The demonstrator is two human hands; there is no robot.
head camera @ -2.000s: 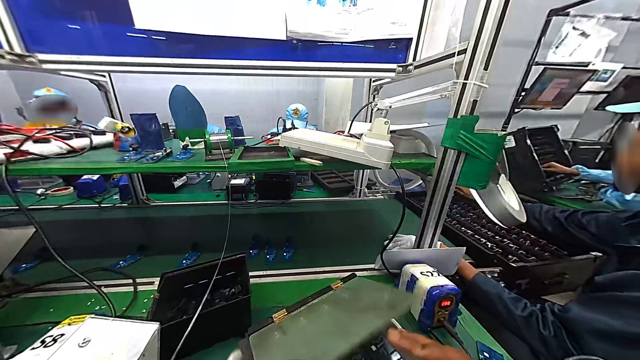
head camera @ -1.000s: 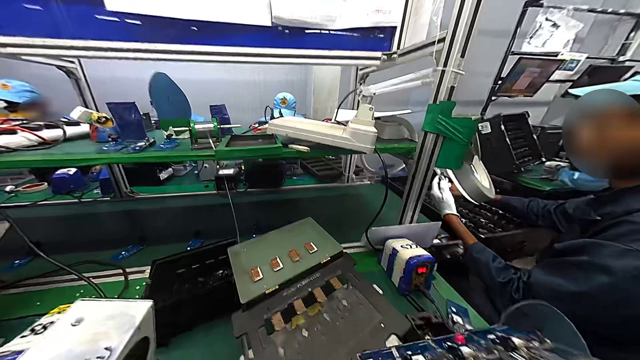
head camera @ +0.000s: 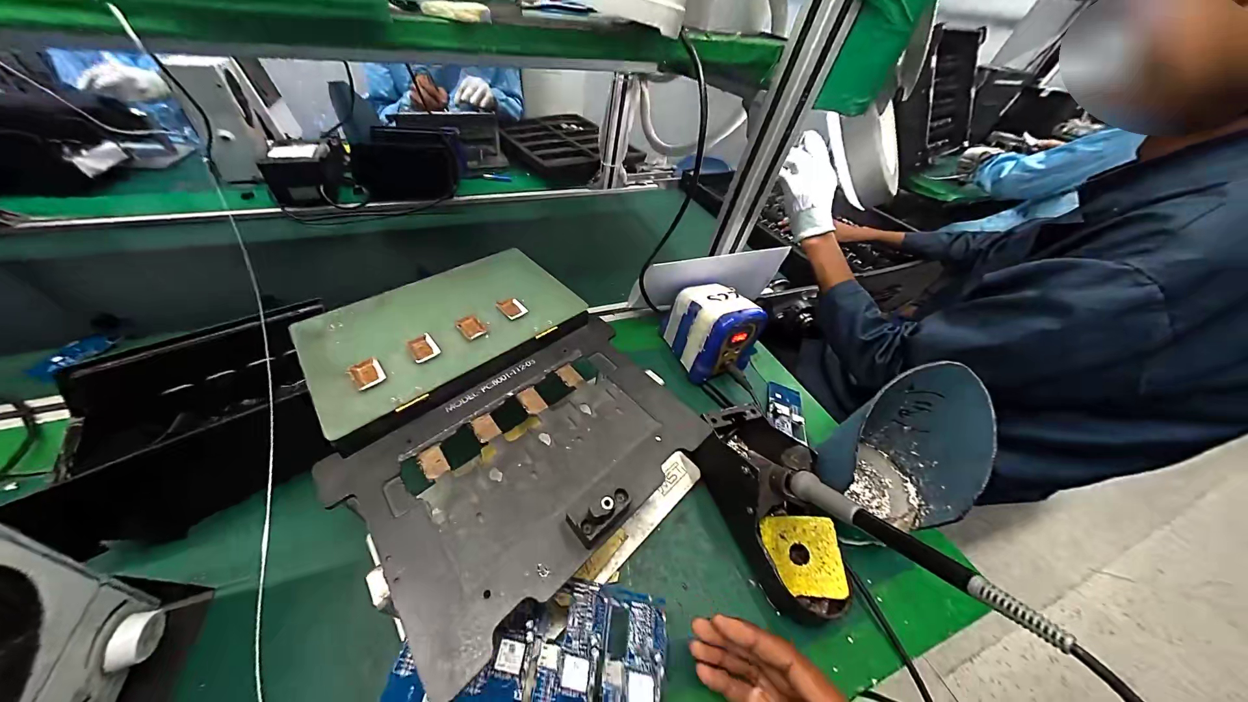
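Observation:
My right hand (head camera: 760,665) is at the bottom edge, right of centre, with its fingers apart and nothing in them. Just left of it lie blue printed circuit boards (head camera: 624,634), partly beneath the near edge of a dark fixture plate (head camera: 556,468). The fixture's greenish lid (head camera: 448,336) stands open at its far side, with several small copper-coloured pads on its inner face. A small black bracket (head camera: 598,517) sits on the plate. Right of the plate, a soldering iron (head camera: 877,526) rests in its stand, beside a yellow sponge (head camera: 803,556). My left hand is out of view.
A blue-and-white soldering station (head camera: 715,331) stands behind the iron stand. A blue conical container (head camera: 912,448) holds solder scraps. On the left are a black bin (head camera: 185,419) and a grey machine (head camera: 58,624). A co-worker (head camera: 1072,302) is close on the right; a metal post (head camera: 780,136) rises between.
Two seconds ago the lid was tilted over the fixture with a hand near it; now it is swung back. The boards at lower right one second ago now lie by the plate's near edge. The view has tilted down.

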